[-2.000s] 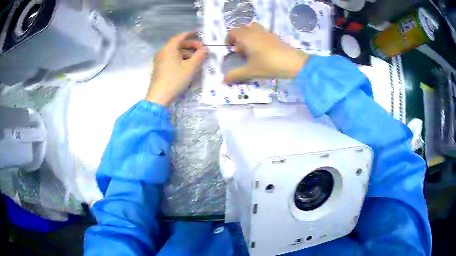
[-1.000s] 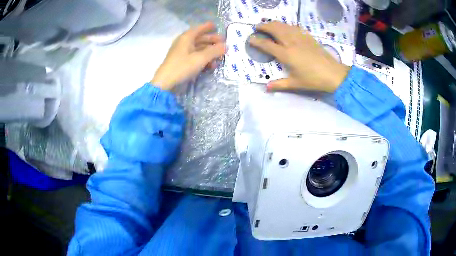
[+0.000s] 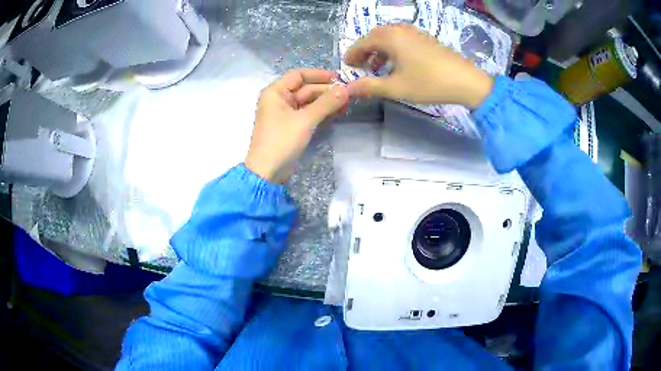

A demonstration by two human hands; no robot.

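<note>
A white projector unit [image 3: 406, 290] lies with its bare face up, near the bench's front edge; its dark lens [image 3: 441, 238] is in the middle. Beyond it, my left hand [image 3: 301, 116] and right hand [image 3: 417, 69] meet at the corner of a front panel whose white backing with blue print [image 3: 351, 74] shows between the fingertips. Both pinch that corner. My right hand covers most of this panel. Whether the backing is parted from the panel cannot be told.
More printed panels lie at the back, one at the top centre [image 3: 362, 18] and one to the right [image 3: 482, 43]. Other projectors stand at the upper left [image 3: 119, 40] and left [image 3: 36, 141]. A yellow can [image 3: 593, 72] lies at the right. A white sheet [image 3: 174, 159] covers bubble wrap.
My hands, apart one second ago, have come together at the panel's corner. The projector unit has turned so its face points more squarely at me and sits further left in view.
</note>
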